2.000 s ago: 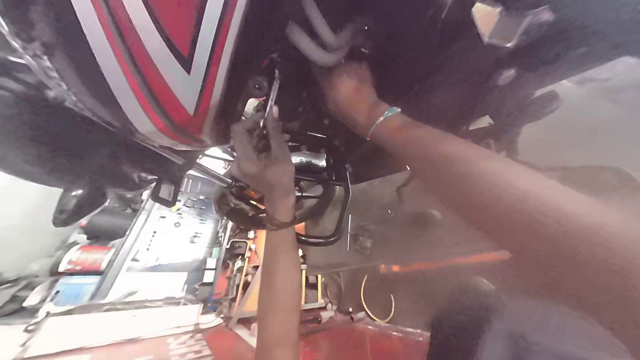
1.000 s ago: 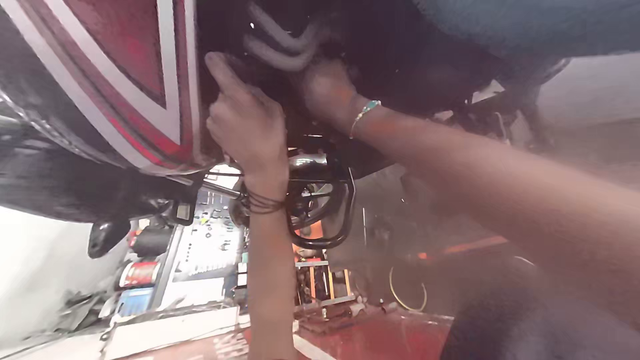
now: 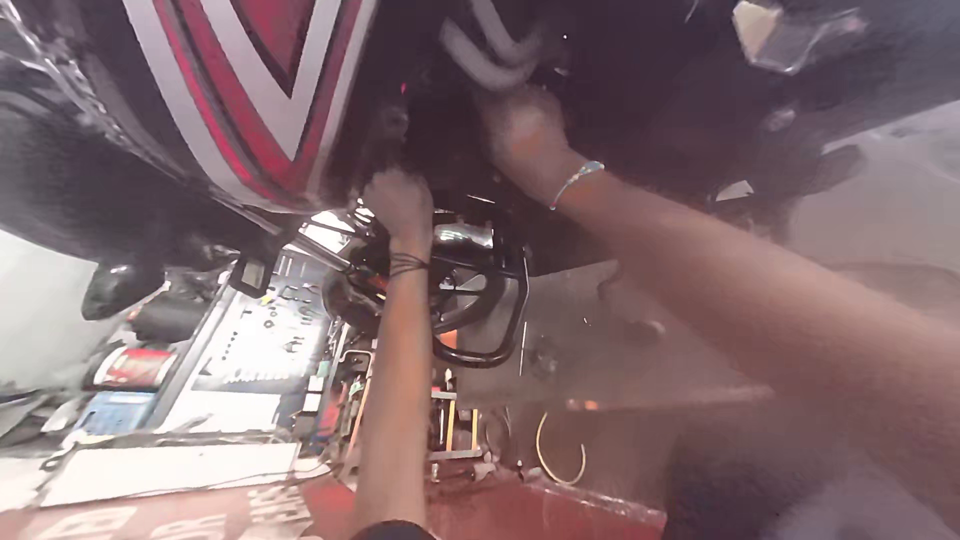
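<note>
My left hand (image 3: 397,199), with dark bands at the wrist, reaches up to the dark underside of a motorcycle's painted body panel (image 3: 281,161) with red and silver stripes. Its fingers are bent and their tips are lost in shadow; whether they hold anything cannot be told. To the upper right, my right hand (image 3: 529,139), with a beaded bracelet, is at the dark part of the machine, just below two curved grey tubes (image 3: 487,64). Its fingers are blurred and partly hidden. A black tubular guard bar (image 3: 487,358) curves below the hands, beside a shiny metal cylinder (image 3: 465,235).
A board with tools (image 3: 262,330) stands behind at the left. Near it are a red and white container (image 3: 136,367) and a blue box (image 3: 112,412). A yellow loop of cord (image 3: 541,450) lies near a red surface (image 3: 547,510) bearing writing elsewhere.
My left hand held a slim metallic thing up beside the panel two seconds ago, then had a finger raised; now it is lower with fingers bent. My right hand has stayed near the grey tubes.
</note>
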